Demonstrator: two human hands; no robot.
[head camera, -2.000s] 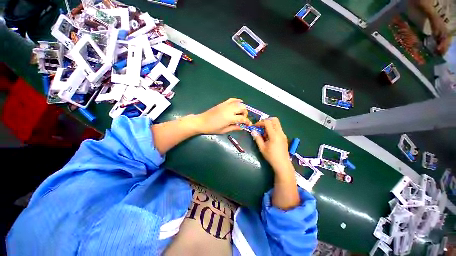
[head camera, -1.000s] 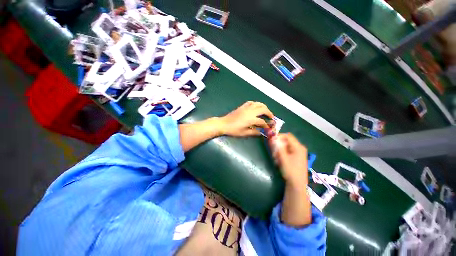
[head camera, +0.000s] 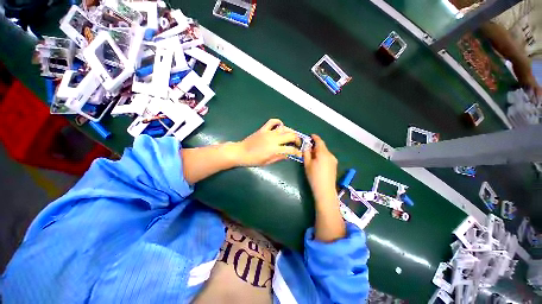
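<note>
My left hand (head camera: 270, 144) and my right hand (head camera: 320, 160) are together over the green bench (head camera: 261, 202). Both hold a white frame unit (head camera: 305, 142) between them, the left at its left side, the right at its right end. Some blue shows at the unit's lower edge. The fingers hide much of the unit, so its inner parts cannot be made out.
A large pile of units (head camera: 160, 71) lies at left. White frames (head camera: 356, 209) and a loose blue cell (head camera: 348, 177) lie right of my right hand. A frame heap (head camera: 475, 255) is at far right. Units sit on the belt beyond the pale rail (head camera: 285, 87). A grey post (head camera: 469, 148) crosses at right.
The small dark reddish strip that lay on the bench below my hands two seconds ago is gone from there. My right hand has closed in on the frame. Belt units have shifted; the view has swung.
</note>
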